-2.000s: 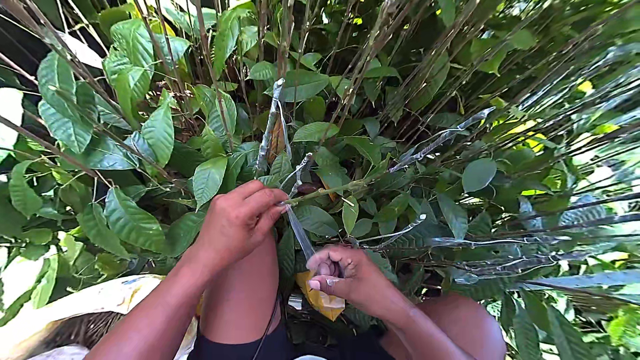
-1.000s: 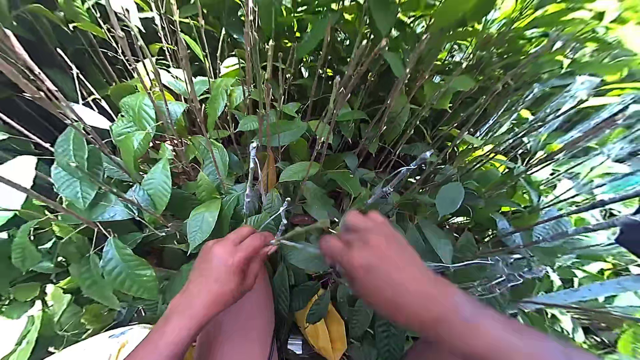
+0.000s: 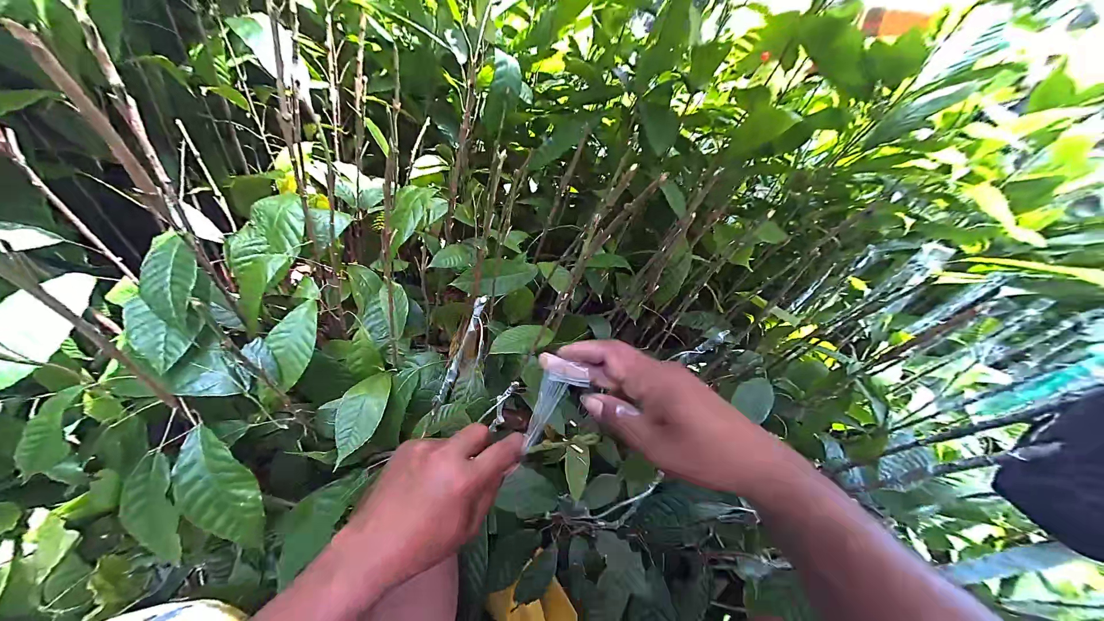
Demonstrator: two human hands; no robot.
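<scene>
My left hand point(image 3: 440, 492) pinches a thin green stem together with the lower end of a clear plastic film strip point(image 3: 547, 410). Up and to the right of it, my right hand point(image 3: 642, 405) grips the strip's other end between thumb and fingers, and the film is stretched between both hands. Just behind my left fingertips stands a short film-wrapped twig point(image 3: 504, 404). A taller stem wrapped in film point(image 3: 461, 349) rises farther back. The junction of stem and strip is partly hidden by my left fingers.
Many bare upright stems point(image 3: 591, 250) stand behind the hands among broad green leaves point(image 3: 216, 487). Wrapped stems point(image 3: 914, 276) lean at the right. Yellow material point(image 3: 535, 599) lies below, between the forearms. A dark object point(image 3: 1052, 474) is at the right edge.
My right hand has moved up from below the stem, where it was two seconds ago, and past the stem, drawing the film upward. My left hand keeps its pinch.
</scene>
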